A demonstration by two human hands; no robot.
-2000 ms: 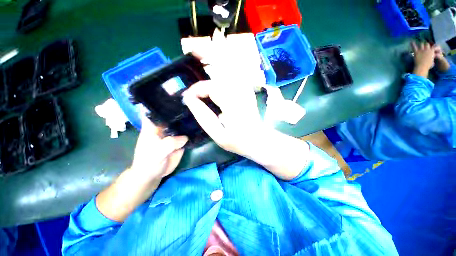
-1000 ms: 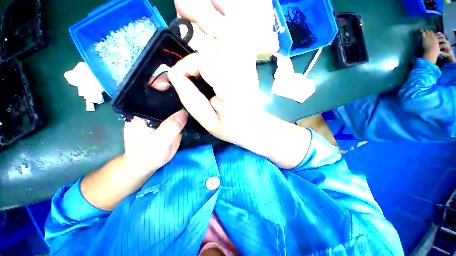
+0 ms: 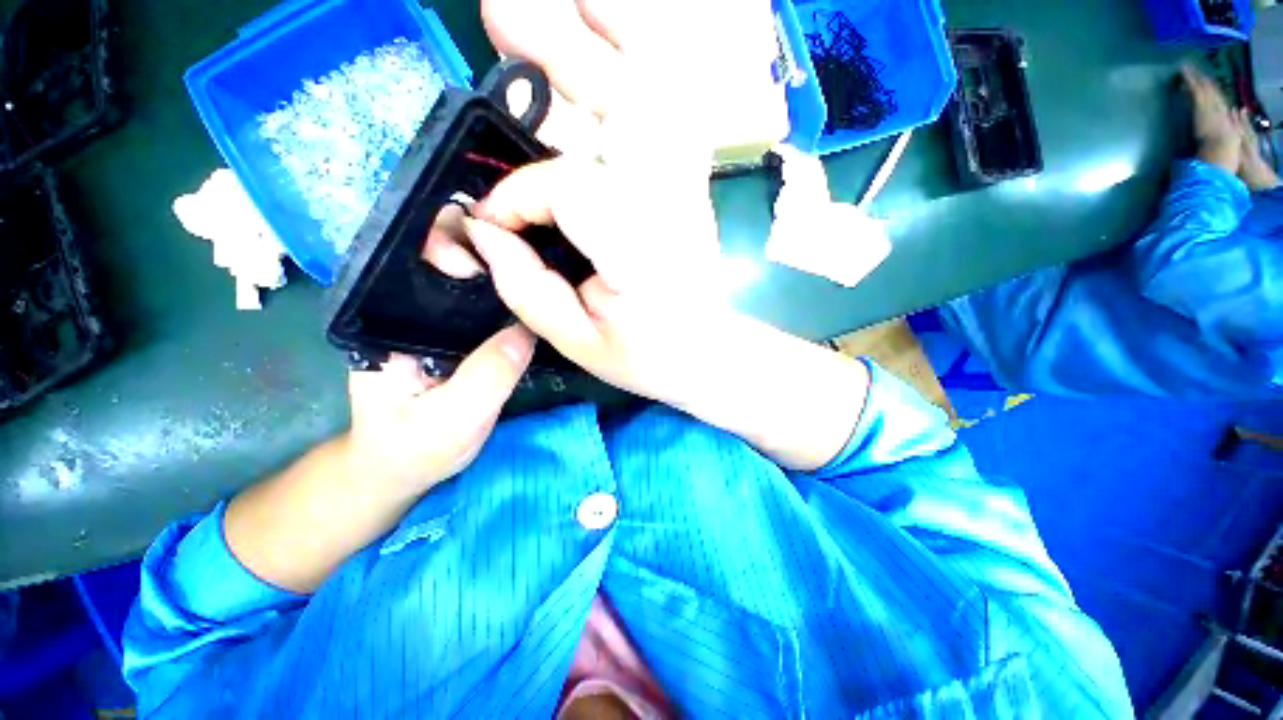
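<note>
A black rectangular housing (image 3: 422,303) with a loop at its upper corner is held tilted in front of my chest. My left hand (image 3: 436,408) grips its lower edge with the thumb on top; a fingertip shows through an opening inside. My right hand (image 3: 598,267) reaches into the housing, with thumb and index finger together at that opening. A tiny pale edge shows at the fingertips; whether they pinch a part is too small and overexposed to tell.
Left blue bin (image 3: 232,85) holds clear pieces. Right blue bin (image 3: 922,71) holds black rings. White cloths lie beside the left bin (image 3: 225,232) and right of centre (image 3: 830,239). Black housings lie left (image 3: 49,281) and right (image 3: 996,106). Another person's hands (image 3: 1221,127) are far right.
The housing has come closer and tilted, its loop now showing. The pale square seen inside it earlier is now mostly hidden at my right fingertips. The view has shifted nearer the bins.
</note>
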